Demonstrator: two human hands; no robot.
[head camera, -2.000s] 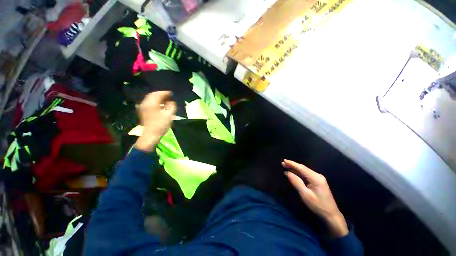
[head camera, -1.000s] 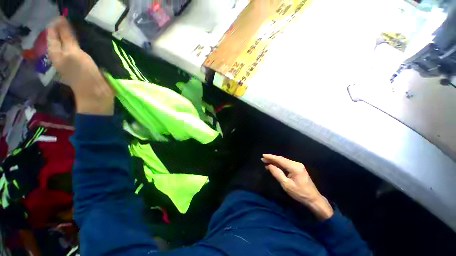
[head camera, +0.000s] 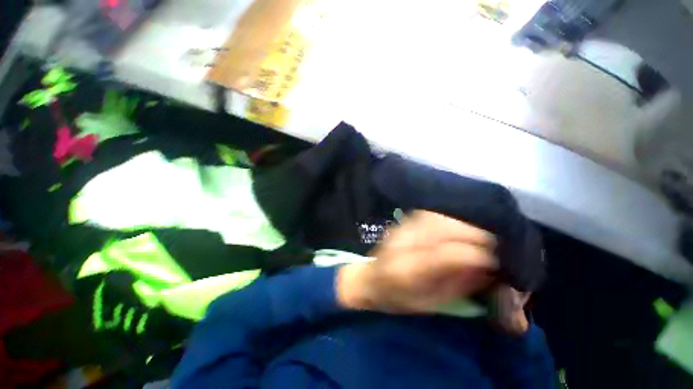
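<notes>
A black garment piece (head camera: 330, 186) with small white print lies across my lap against the table edge, bunched towards the right. A pale green panel (head camera: 175, 199) spreads to its left. My left hand (head camera: 425, 262) is blurred and closed on the black cloth at its right part. My right hand (head camera: 511, 308) is close beside it, gripping the end of the cloth from below, partly hidden by cloth and my left hand.
The white table (head camera: 425, 91) runs along the top and right, bearing a brown cardboard strip (head camera: 254, 45) with yellow tape and blurred dark machine parts (head camera: 566, 26). Neon-green and black pieces (head camera: 144, 266) are heaped at left, with pink-red cloth (head camera: 74, 146) and red cloth (head camera: 30, 292).
My left hand has come from the far left heap to my right hand, bringing the black and pale green piece across my lap. My right hand has closed on it. The view has shifted.
</notes>
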